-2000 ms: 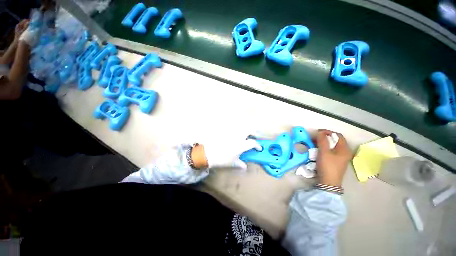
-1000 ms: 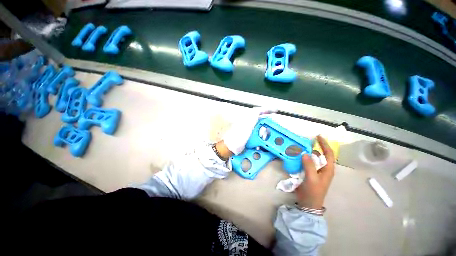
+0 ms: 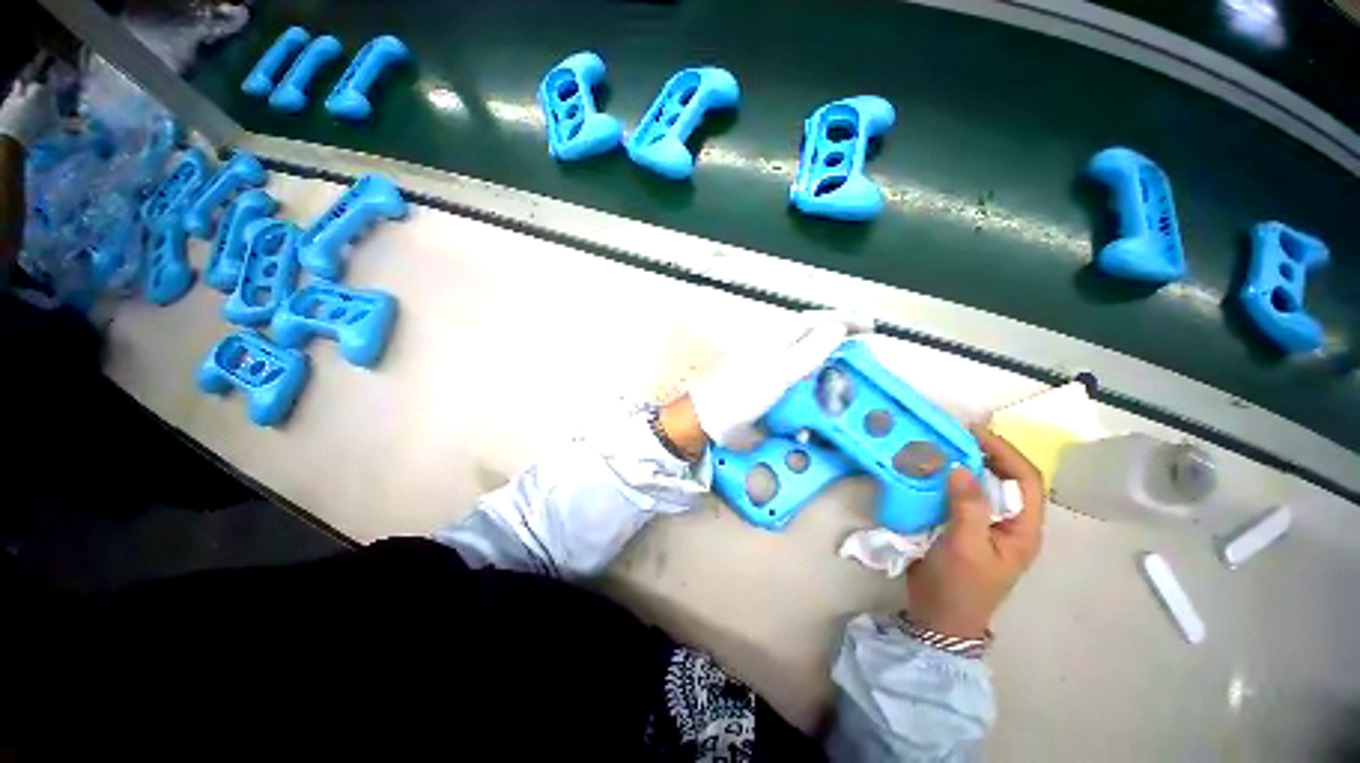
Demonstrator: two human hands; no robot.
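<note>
A blue plastic housing is held tilted above the bench between both hands. My left hand, in a white glove, grips its far left end. My right hand, bare, holds its near right end, with a white wad between the fingers. A second blue housing lies on the bench, partly under the held one. A crumpled white cloth lies beside my right hand, partly hidden by it.
Blue housings stand on the left bench near clear bags. A green conveyor carries several housings. Yellow paper, a clear bottle and two white blocks lie right. A person's gloved hand shows far left.
Two seconds ago two housings overlapped on the bench. One is now raised and held in both hands. Since one second ago the grip looks the same; the view has shifted slightly.
</note>
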